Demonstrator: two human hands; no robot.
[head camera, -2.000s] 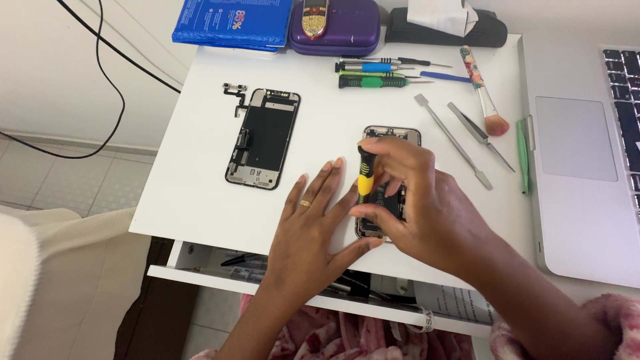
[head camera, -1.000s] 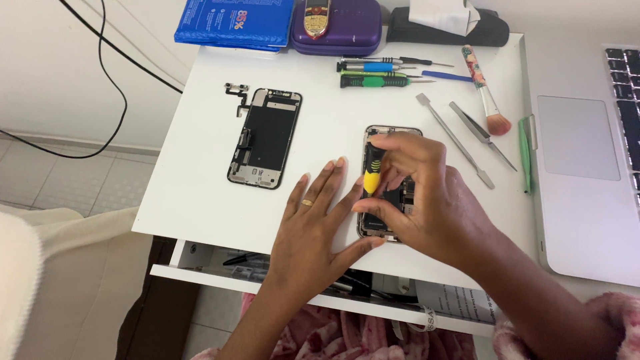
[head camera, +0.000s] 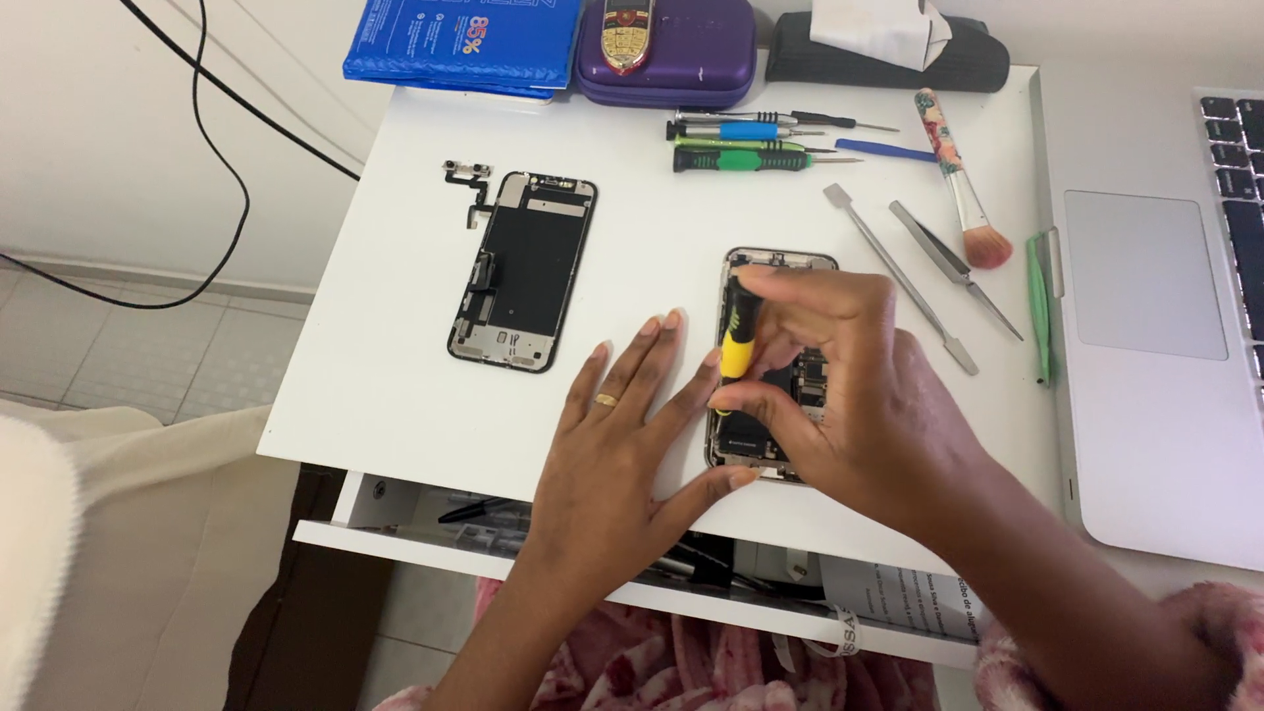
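An opened smartphone body (head camera: 755, 439) lies on the white desk, its inner parts exposed, partly covered by my hands. My right hand (head camera: 849, 395) grips a small yellow and black screwdriver (head camera: 737, 346), held nearly upright over the phone's left side; its tip is hidden. My left hand (head camera: 632, 434) rests spread on the desk, with index finger and thumb at the phone's left and lower edges. Left of my hands lies a detached phone display assembly (head camera: 533, 267), inner side up, beside a small flex cable with camera parts (head camera: 468, 178).
Several precision screwdrivers (head camera: 741, 160), a blue pry tool (head camera: 884, 150), a metal spudger (head camera: 904, 281), tweezers (head camera: 953, 262), a brush (head camera: 953, 158) and a green tool (head camera: 1039, 306) lie right and behind. A laptop (head camera: 1145, 395) borders the right; an open drawer (head camera: 415, 548) juts out below.
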